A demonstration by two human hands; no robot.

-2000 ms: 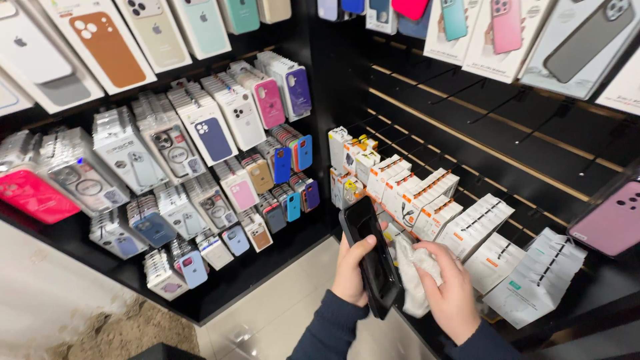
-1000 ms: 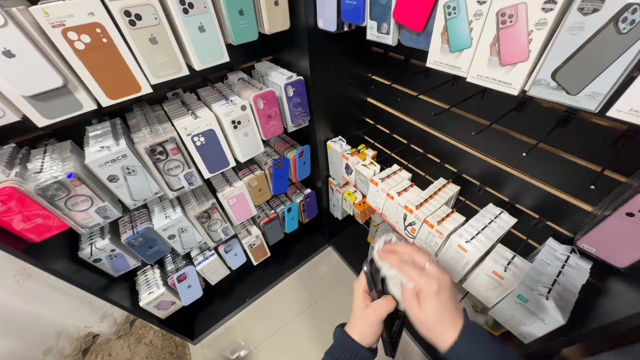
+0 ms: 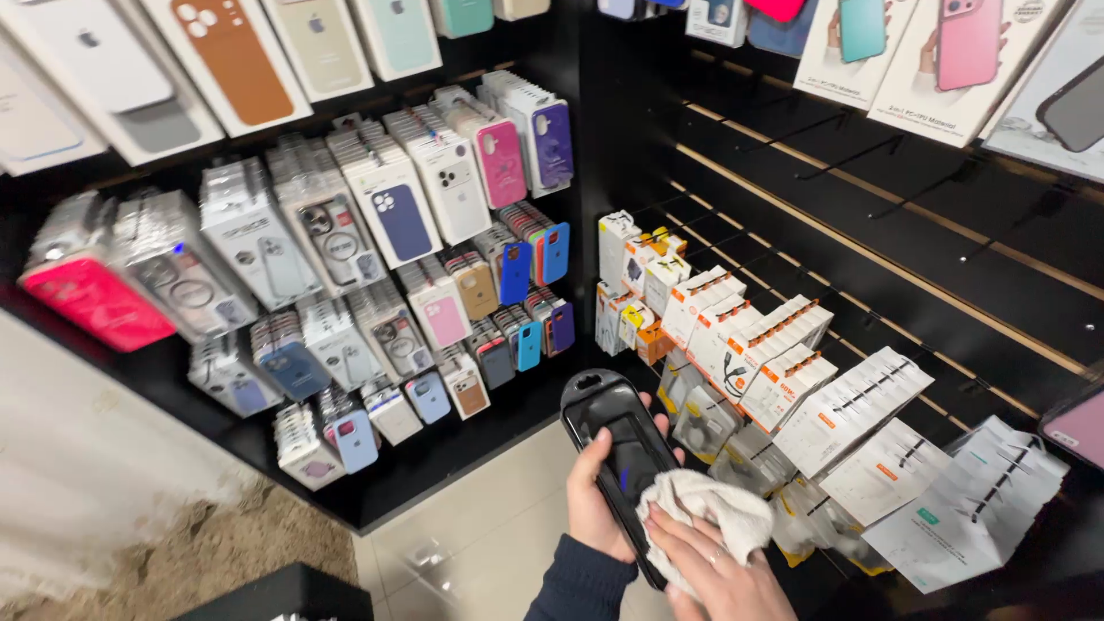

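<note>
A black plastic package (image 3: 623, 435) with a hang hole at its upper end lies tilted in my left hand (image 3: 595, 500), the thumb along its near edge and fingertips showing at the far side. My right hand (image 3: 720, 565), with a ring on one finger, presses a crumpled white cloth (image 3: 716, 509) against the package's lower part. The cloth hides that part. What the package contains is not clear. Boxed charging cables (image 3: 729, 354) hang just beyond my hands.
Phone cases (image 3: 401, 220) hang in rows on the black display wall at left. White hanging packets (image 3: 966, 509) are at right, below a black slatted panel (image 3: 828, 198) with bare hooks. Tiled floor (image 3: 474, 552) and a black box edge (image 3: 285, 595) lie below.
The cloth and my right hand have moved down the package from its upper part, so the hang hole and upper face now show.
</note>
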